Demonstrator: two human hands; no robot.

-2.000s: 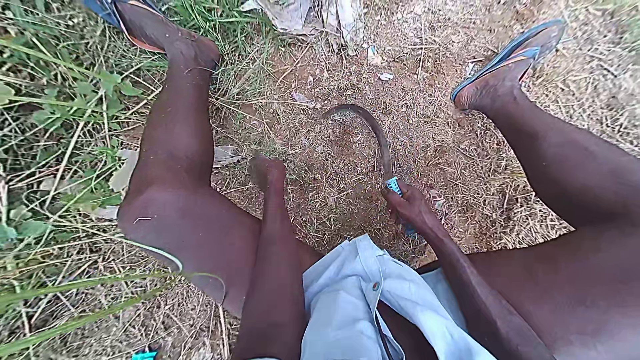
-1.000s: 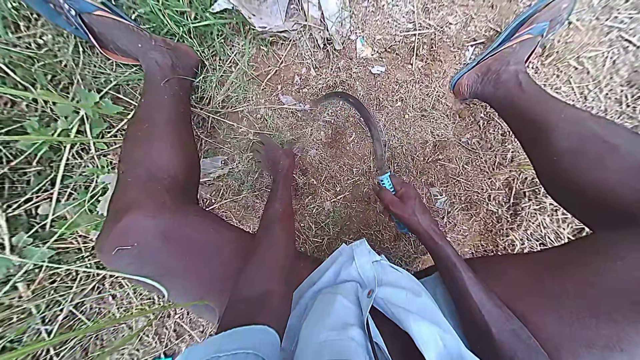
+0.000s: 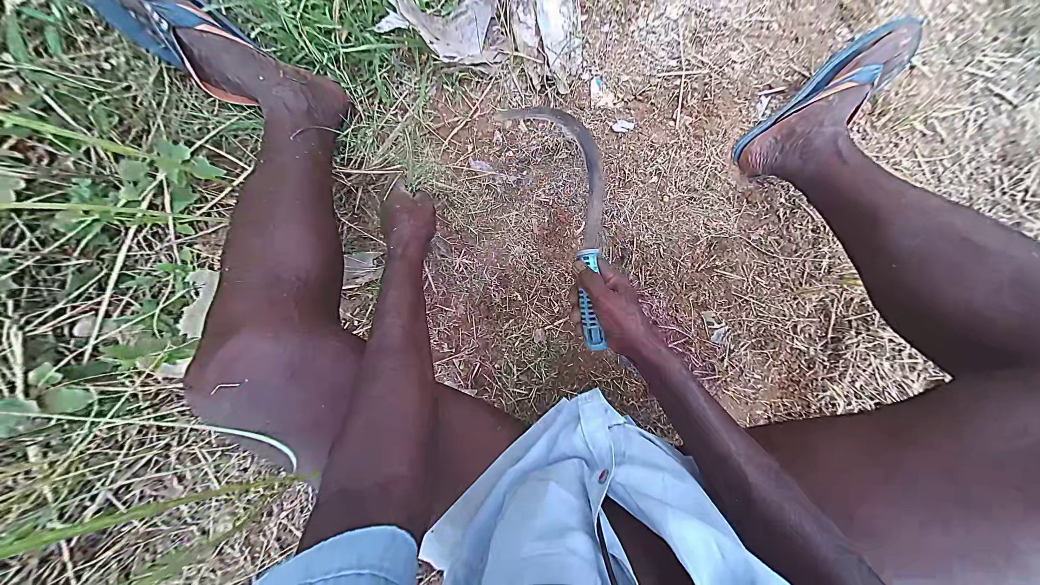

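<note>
My right hand (image 3: pixel 613 305) is closed round the blue plastic handle of a sickle (image 3: pixel 595 183). The curved metal blade points away from me, and its tip bends to the left over the dry ground. My left hand (image 3: pixel 408 213) is closed at the edge of the grass, beside my left shin. Thin green grass blades (image 3: pixel 413 166) rise at its fingers, and it seems to grip them; the fingertips are partly hidden.
Green weeds and long grass (image 3: pixel 97 211) cover the left side, beyond my left leg. Dry leaves (image 3: pixel 471 32) lie at the top. Short dry grass (image 3: pixel 691 227) covers the ground between my feet, which wear blue flip-flops (image 3: pixel 812 93).
My left hand, with its fingers spread one second ago, has closed by the grass. My right hand still holds the sickle in nearly the same place.
</note>
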